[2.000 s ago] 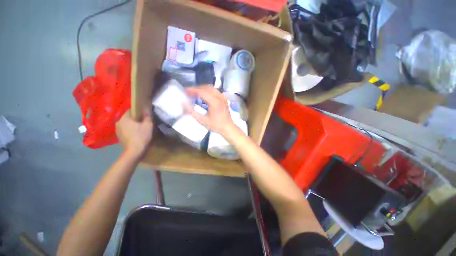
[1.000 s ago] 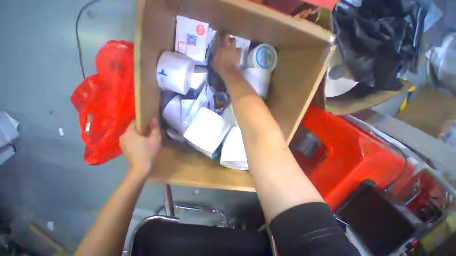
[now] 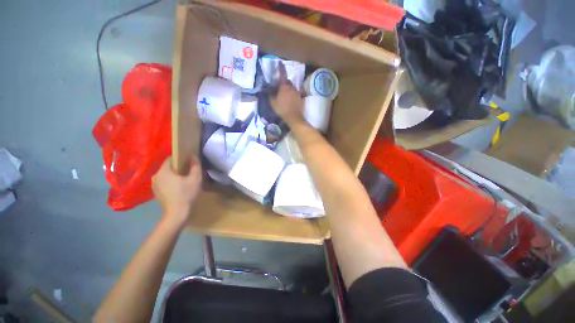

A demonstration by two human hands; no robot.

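Observation:
An open cardboard box (image 3: 252, 221) stands in front of me with several white label rolls (image 3: 256, 170) inside. One roll (image 3: 217, 101) with a blue mark lies at the left wall, and another (image 3: 324, 83) with a blue ring stands at the right. A printed card (image 3: 238, 62) leans at the far left corner. My left hand (image 3: 178, 188) grips the box's left wall near its front corner. My right hand (image 3: 285, 101) reaches deep inside, at a white and pale blue wrapper or sheet (image 3: 277, 69) by the far wall; its fingertips are unclear, so I cannot tell whether it holds anything.
A crumpled red plastic bag (image 3: 139, 135) lies left of the box. A second carton with black plastic bags (image 3: 444, 60) and a large roll (image 3: 410, 110) is at the upper right. A red plastic stool (image 3: 435, 195) with a black device (image 3: 463, 268) stands right. A black chair (image 3: 249, 306) is nearest me.
My right hand has moved from the rolls in the middle to the far part of the box. The roll with the blue mark now lies at the left wall. My left hand still grips the box.

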